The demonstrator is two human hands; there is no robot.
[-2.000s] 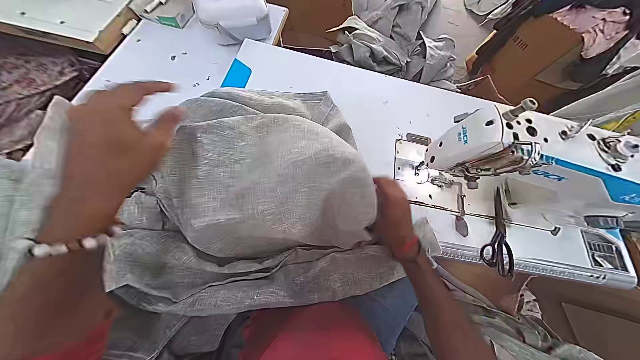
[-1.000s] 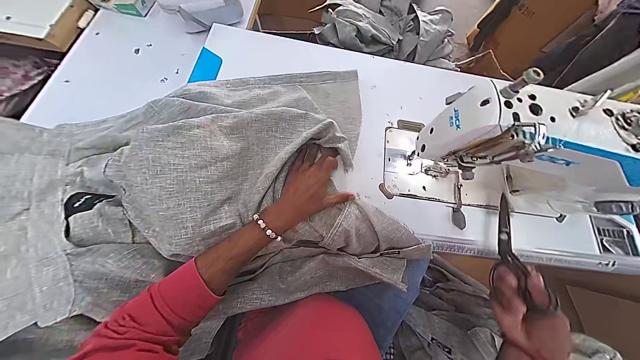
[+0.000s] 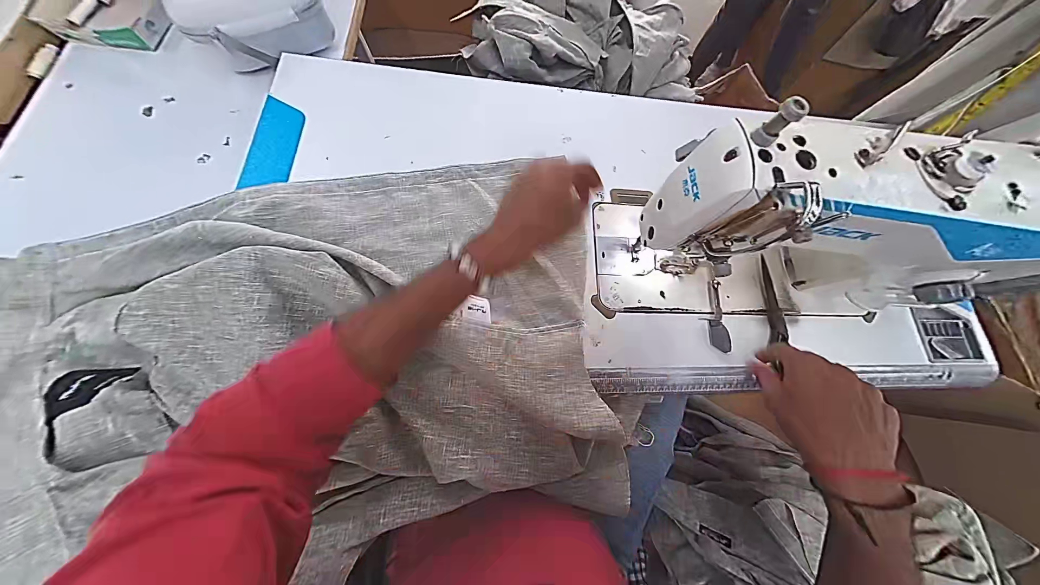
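A grey woven garment [image 3: 268, 292] lies spread over the table edge and my lap, with a black label at its left and a small white label near its middle. Over its upper right part is my left hand [image 3: 540, 211], blurred, fingers bent; whether it pinches cloth cannot be told. My right hand [image 3: 825, 402] is closed around the handles of scissors [image 3: 773, 305], whose blades lie over the sewing machine bed. The white Jack sewing machine [image 3: 731, 195] stands just right of the garment, its needle area lit.
Crumpled grey cloth [image 3: 569, 45] lies in a cardboard box behind the table. More grey garments [image 3: 731, 504] hang below the table at the right. A white bag-like object [image 3: 252, 28] and a box with thread spools [image 3: 130, 24] are at the upper left. Lint dots the white tabletop [image 3: 390, 114].
My left hand has moved from the garment's middle up toward its top right edge. The garment's right part now lies flatter. My right hand went from the cloth to the scissors and still has them.
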